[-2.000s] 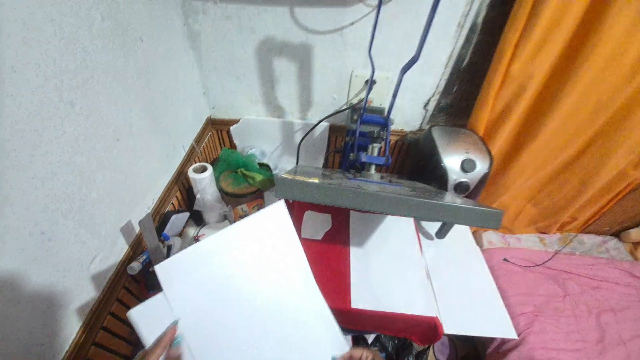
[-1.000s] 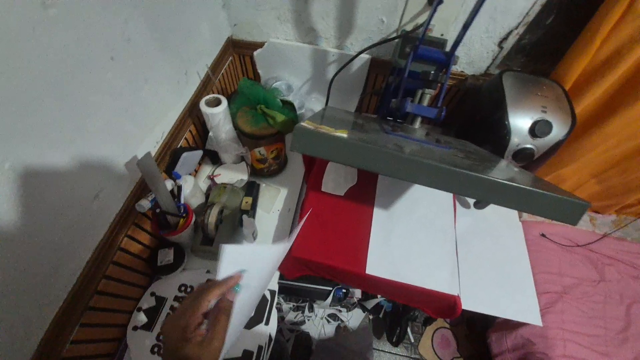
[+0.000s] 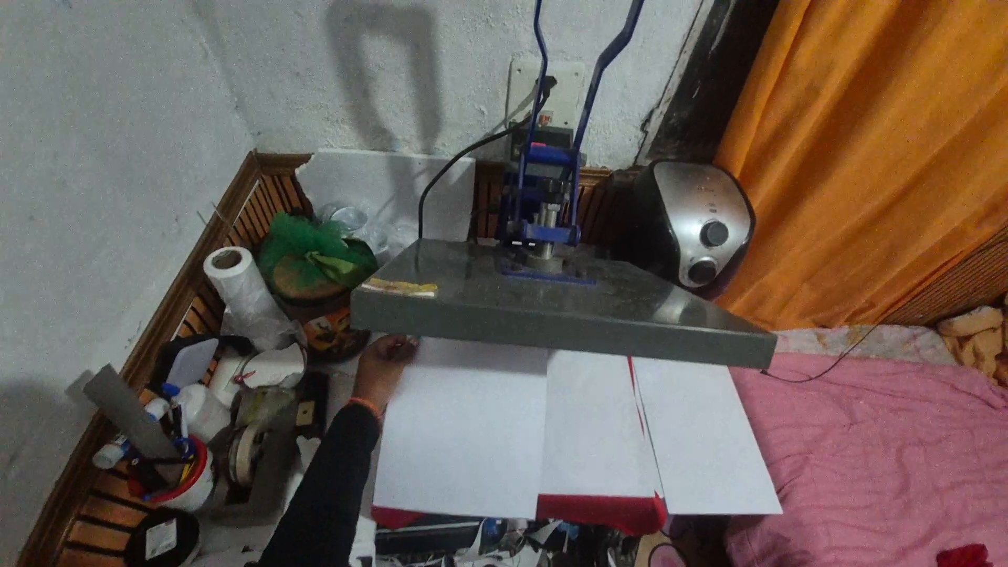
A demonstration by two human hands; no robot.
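My left hand (image 3: pixel 384 364) is at the upper left corner of a white paper sheet (image 3: pixel 465 433), close under the front edge of a heat press's grey upper plate (image 3: pixel 551 307); its fingertips are partly hidden, so its grip is unclear. That sheet lies on red fabric (image 3: pixel 598 508), beside a second white sheet (image 3: pixel 600 425) and a third (image 3: pixel 709 441) at the right. The press is raised above them, with blue handle arms (image 3: pixel 587 102) upright. My right hand is out of view.
Left of the press stand a white roll (image 3: pixel 240 291), a jar with a green net cover (image 3: pixel 315 260), a tape dispenser (image 3: pixel 256 465) and a cup of tools (image 3: pixel 185 480). A silver and black appliance (image 3: pixel 697 228) is behind right, near an orange curtain (image 3: pixel 882 142) and pink bedding (image 3: pixel 874 449).
A white sheet, held in a hand at the lower left a second ago, now lies over the left part of the red fabric. The small white piece seen there earlier is no longer visible.
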